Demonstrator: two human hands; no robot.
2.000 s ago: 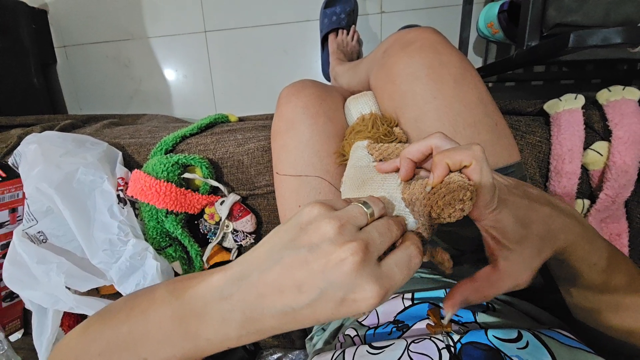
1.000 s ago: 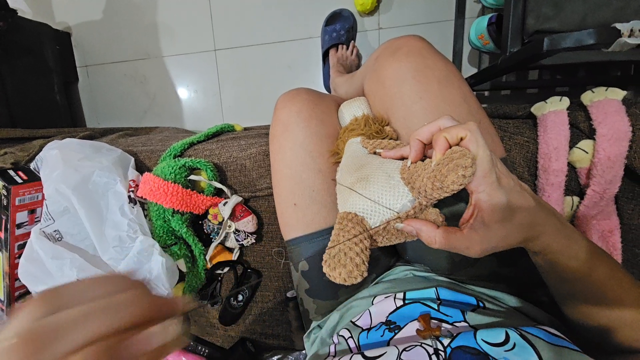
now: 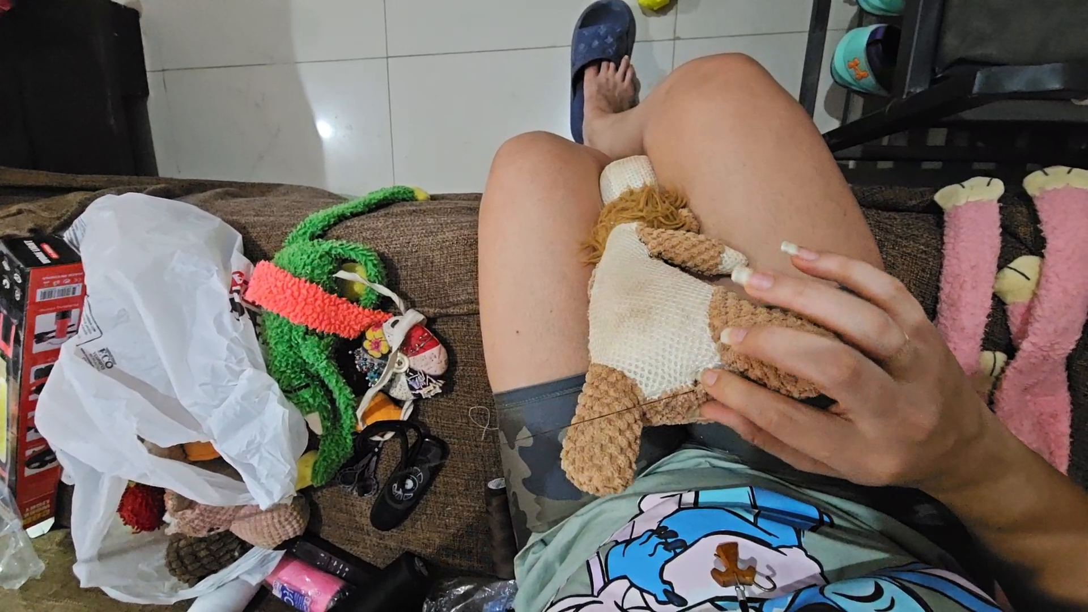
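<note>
A plush toy (image 3: pixel 650 310) with a cream mesh body, nubby brown limbs and a shaggy tan mane lies across my lap. My right hand (image 3: pixel 837 365) is at its right side, with thumb and fingertips gripping the lower edge of the body near one brown limb; the other fingers are spread over it. A thin dark thread (image 3: pixel 629 410) runs from the body's lower edge leftward across the lower-left brown limb. My left hand is out of view, so what it holds is hidden.
Left on the brown couch (image 3: pixel 455 365) are a white plastic bag (image 3: pixel 161 340) with plush toys, a red box (image 3: pixel 47 357), a green plush (image 3: pixel 310 340) with a coral band, and black straps (image 3: pixel 408 476). Pink plush limbs (image 3: pixel 969 272) lie at right.
My left hand, at the toy two seconds ago and blurred at lower left one second ago, has left the view. Several fingers of my right hand have spread over the toy.
</note>
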